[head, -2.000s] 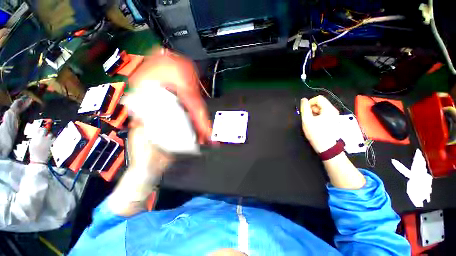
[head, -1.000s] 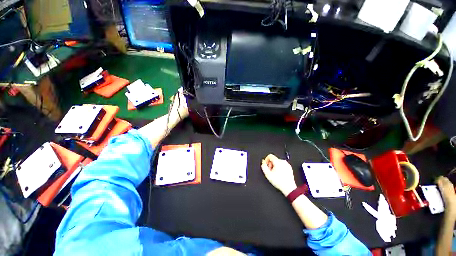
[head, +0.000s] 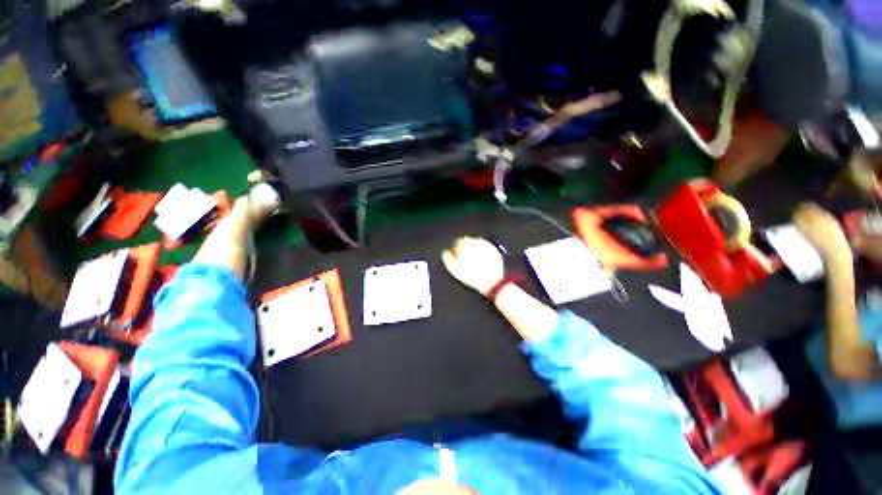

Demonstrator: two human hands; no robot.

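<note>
White square units with dark corner dots lie on the black bench: one on an orange-red foam pad [head: 340,307] at the left, a bare one [head: 396,292] in the middle, and one [head: 568,269] right of my right hand. My left hand [head: 259,201] is stretched out to the printer's lower left side, small and blurred; what it touches or holds cannot be told. My right hand [head: 474,263] rests with curled fingers between the middle and right units; its palm side is hidden.
A large black printer [head: 387,106] stands behind. A black mouse [head: 631,235], red tape dispenser [head: 706,237] and white glove-like piece [head: 704,311] lie right. Another person's arm [head: 834,280] reaches in at far right. Foam-padded units [head: 95,288] are stacked left. A bin of red foam is at lower right.
The unit and foam that my left hand moved two seconds ago now lie on the bench. My left hand has since stayed by the printer. The view has shifted, and my right hand stays curled.
</note>
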